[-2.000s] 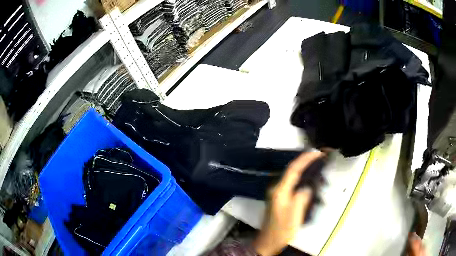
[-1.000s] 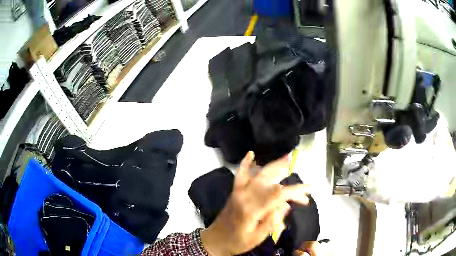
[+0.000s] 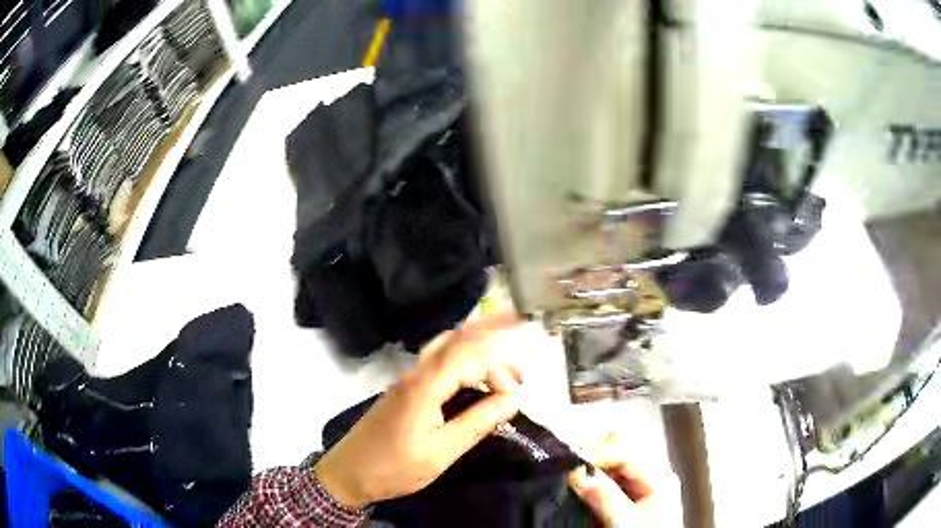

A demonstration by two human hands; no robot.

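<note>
A black garment piece [image 3: 454, 485] lies at the front of the white table, left of the needle area. My left hand [image 3: 423, 413] pinches its upper edge between thumb and fingers. My right hand [image 3: 614, 493], partly cut off by the bottom edge, pinches the same edge further right. A pale, patterned strip shows along the edge between the hands. The cream-white sewing machine head [image 3: 578, 134] stands just beyond, blurred. The presser foot and needle area [image 3: 614, 356] is right of my left hand, apart from the cloth.
A large black pile of pieces [image 3: 402, 227] lies behind and left of the machine head. A second black pile [image 3: 191, 413] lies at left, beside the blue bin [image 3: 52, 474]. Shelves of stacked cloth [image 3: 134, 93] run along the far left. A black ribbed knob [image 3: 702, 281] protrudes from the head.
The view has swung right, towards the machine. The piece was dragged from the left pile, then lay under my spread left hand; now both hands pinch its edge near the needle area.
</note>
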